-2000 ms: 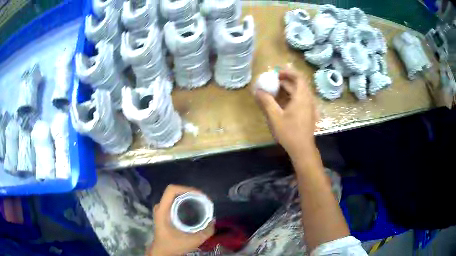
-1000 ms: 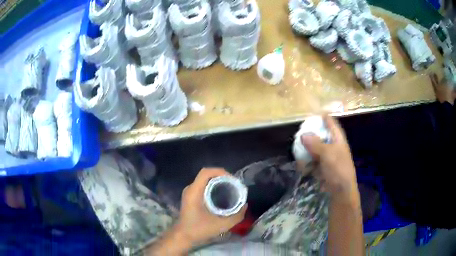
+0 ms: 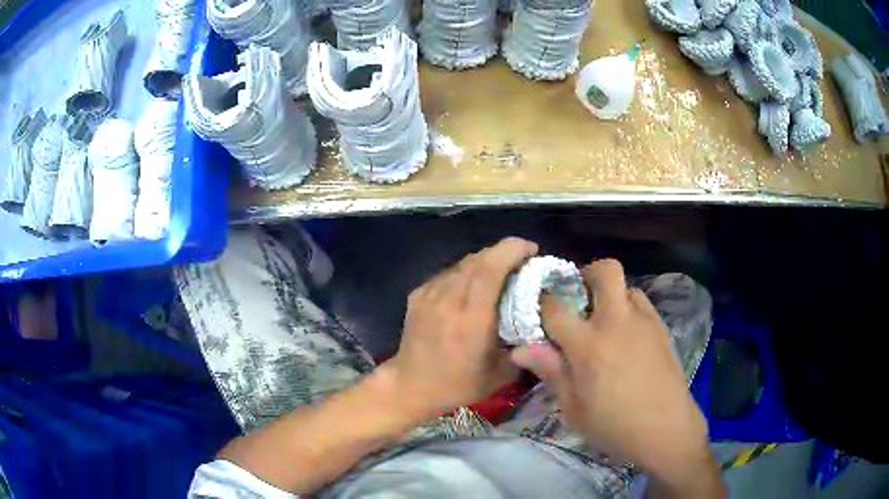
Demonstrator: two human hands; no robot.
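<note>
My left hand (image 3: 453,326) is wrapped around a grey-white tubular body, mostly hidden by the fingers, above my lap. A scalloped ring (image 3: 527,298) sits at its end, facing up. My right hand (image 3: 609,356) grips the ring, with a finger at its centre opening and the thumb at its near side. The white glue bottle (image 3: 606,86) with a green tip lies on the bench, held by neither hand.
Glued assemblies (image 3: 375,107) stand in rows on the bench (image 3: 507,161). A pile of scalloped rings (image 3: 765,63) and a single body (image 3: 860,95) lie on the right. A blue tray (image 3: 200,195) with loose bodies (image 3: 112,180) is on the left.
My right hand has come from the bench edge to my left hand, bringing the scalloped ring to the body's end. My left hand has moved up and right. The bench appears higher in view.
</note>
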